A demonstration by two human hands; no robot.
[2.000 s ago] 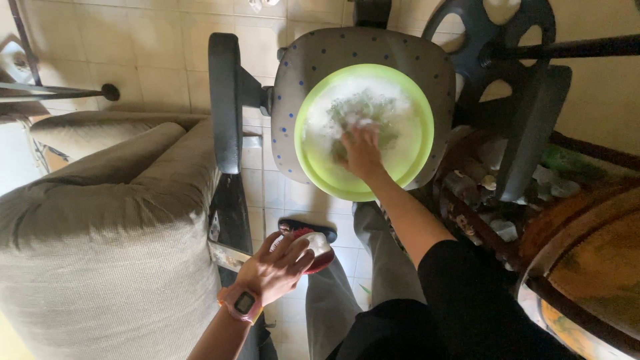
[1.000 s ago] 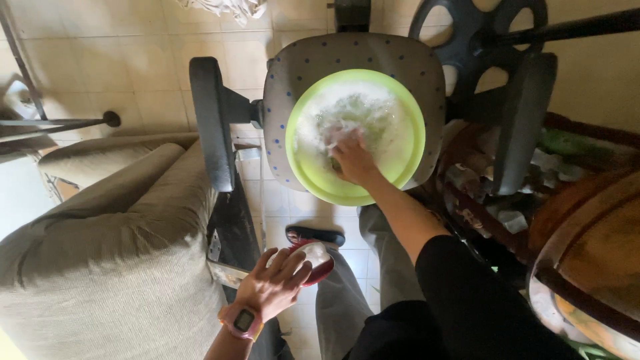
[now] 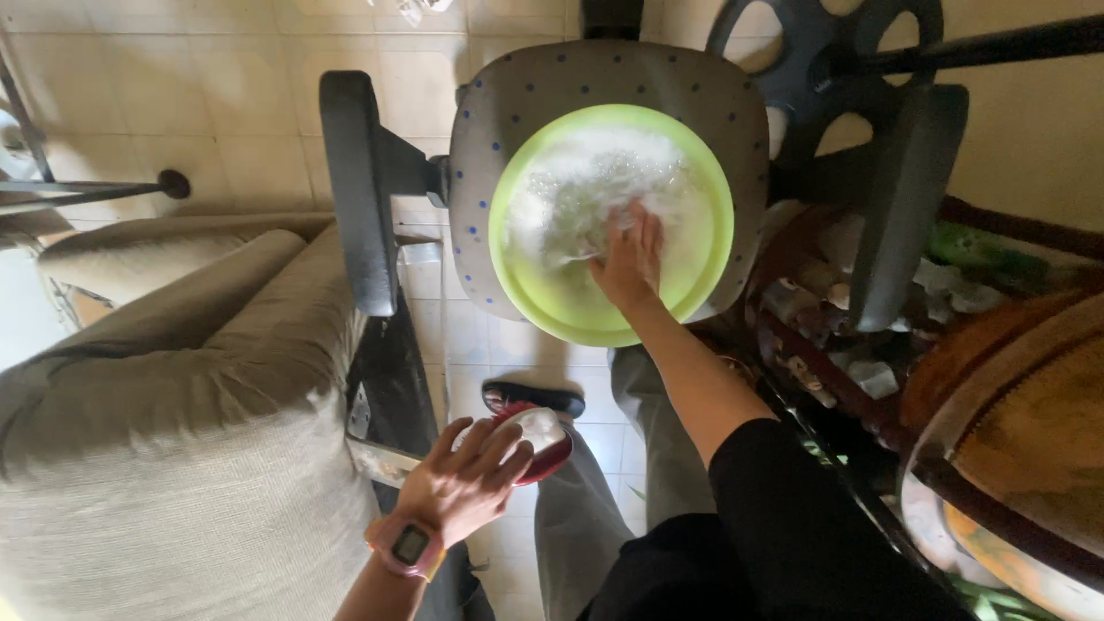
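A lime-green plastic basin [image 3: 720,226] of foamy, sudsy water [image 3: 595,172] rests on the dotted seat of an office chair [image 3: 483,112]. My right hand [image 3: 634,254] dips into the water at the basin's lower right, fingers partly spread and fingertips under the suds; nothing shows in its grasp. Below the basin, my left hand [image 3: 470,479], with a watch [image 3: 410,543] on the wrist, is closed over the near side of a red-and-white rounded item [image 3: 543,435]. What that item is cannot be made out, and my fingers hide part of it.
Black armrests [image 3: 358,190] flank the seat. A beige cushioned sofa [image 3: 190,431] is at left. To the right are a glass-topped rack [image 3: 871,379] with small objects, a round wooden piece [image 3: 1035,414] and a black wheel-like base [image 3: 828,69]. My sandalled foot [image 3: 535,397] is on the tiled floor.
My right hand has moved rightward within the basin, and more of the water at its left shows. My left hand keeps its hold on the red-and-white item.
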